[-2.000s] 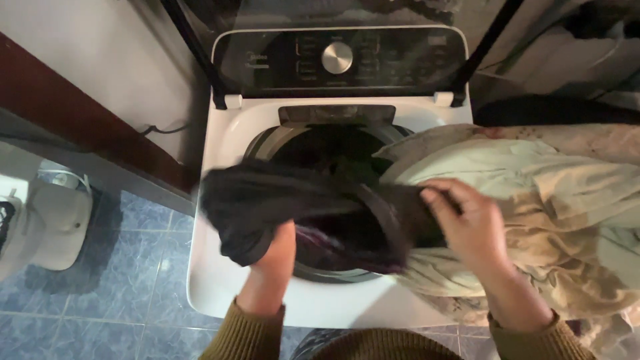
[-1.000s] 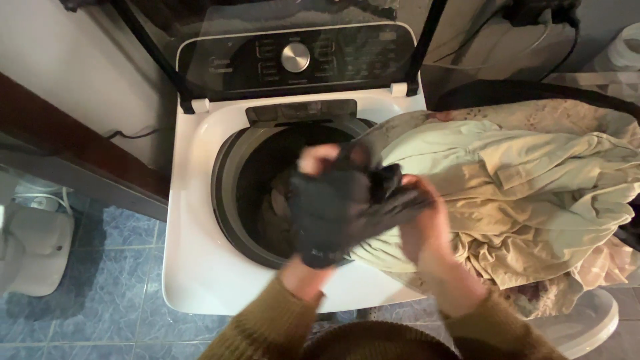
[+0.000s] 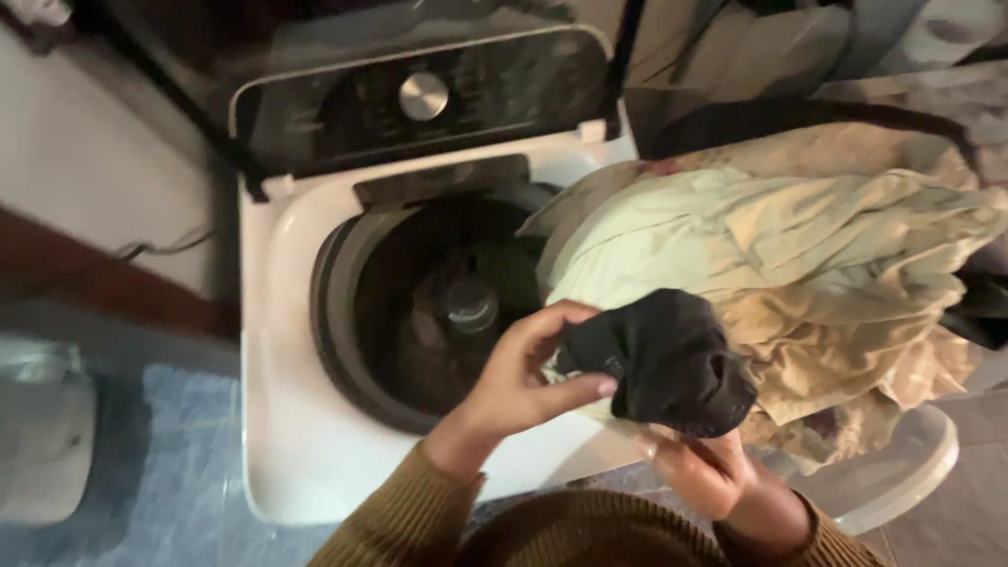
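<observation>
A bunched black cloth garment [image 3: 669,362] is between my two hands, over the right front edge of a white top-loading washing machine [image 3: 315,472]. My left hand [image 3: 528,378] grips its left end between thumb and fingers. Under its lower right side is my right hand [image 3: 701,472], its fingers partly hidden by the cloth; it touches the garment from below. The machine's round drum [image 3: 394,315] lies uncovered, with dim, unclear contents around a central agitator or cap [image 3: 471,305]. A pile of pale green and beige fabric [image 3: 787,252] rests at the right and overlaps the machine's rim.
Behind the drum are the control panel [image 3: 496,94] and its silver knob [image 3: 424,96], with the lid raised. A translucent plastic tub [image 3: 882,480] is below the fabric pile. A white object [image 3: 39,441] stands on the blue tiled floor [image 3: 185,441] at the left.
The black garment, earlier held over the drum, is now to the right of it and more tightly bunched. Both hands have moved right with it. The view has shifted and tilted.
</observation>
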